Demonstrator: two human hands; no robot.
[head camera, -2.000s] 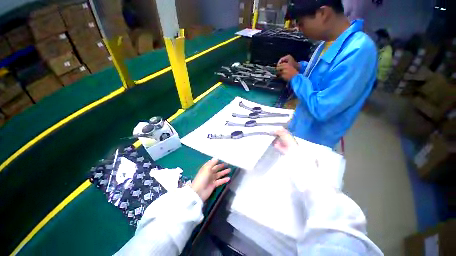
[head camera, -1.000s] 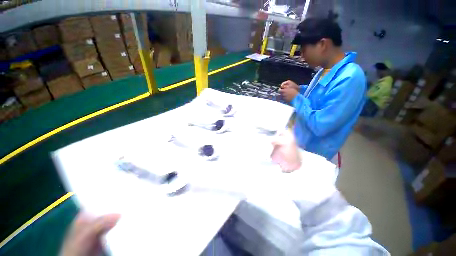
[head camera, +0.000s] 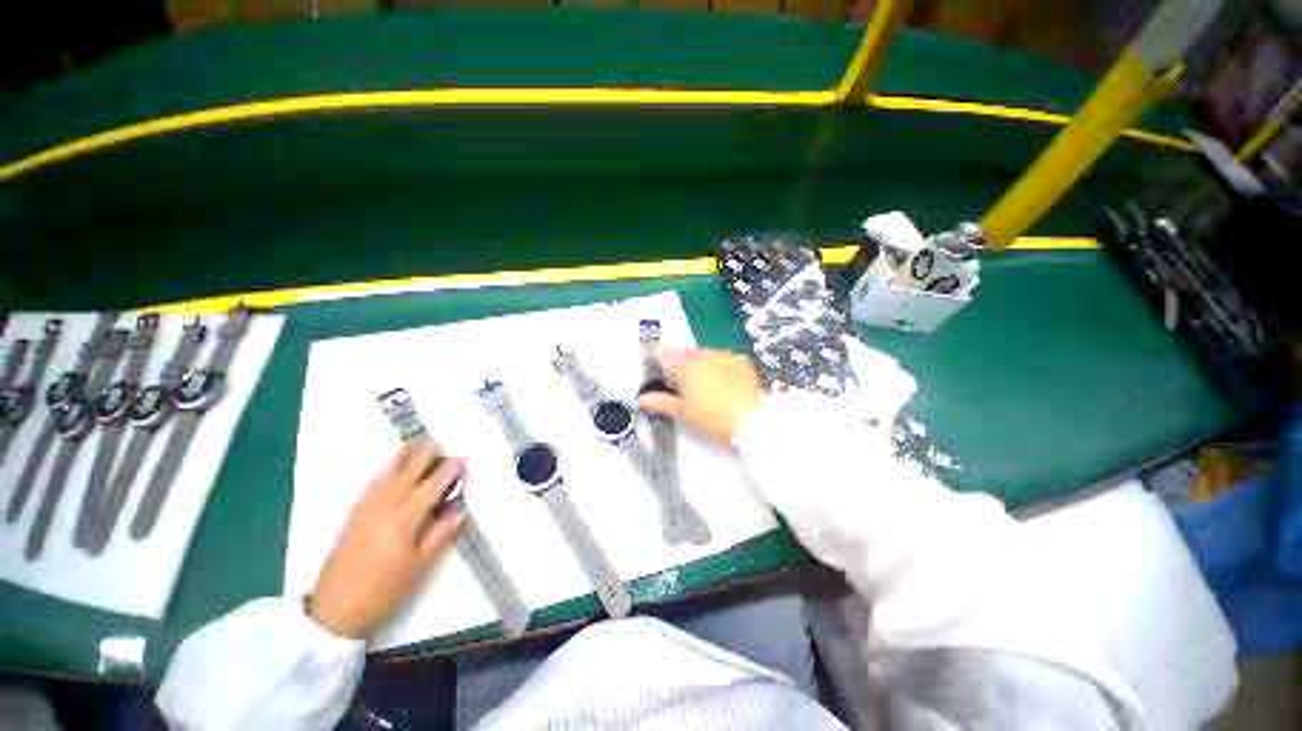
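Several grey-strapped watches lie side by side on a white paper sheet (head camera: 336, 414) in front of me. The two middle ones, a watch (head camera: 538, 469) and another watch (head camera: 614, 419), have plain dark round faces and lie uncovered. My left hand (head camera: 389, 536) is on the leftmost watch (head camera: 490, 568), its fingers over the face. My right hand (head camera: 710, 391) is at the rightmost watch (head camera: 665, 479), its fingertips on the face, and covers part of it. Both watches lie on the paper.
A second paper (head camera: 136, 571) with several watches lies at the left. A stack of black-and-white sticker sheets (head camera: 793, 321), crumpled white scraps (head camera: 881, 383) and a small white box (head camera: 907, 304) are at the right. A yellow post (head camera: 1057, 179) and a watch tray (head camera: 1192, 279) are beyond.
The view has swung left and down to the bench. The paper with watches, held up in my hands a second ago, now lies flat on the green surface, and both hands are on watches.
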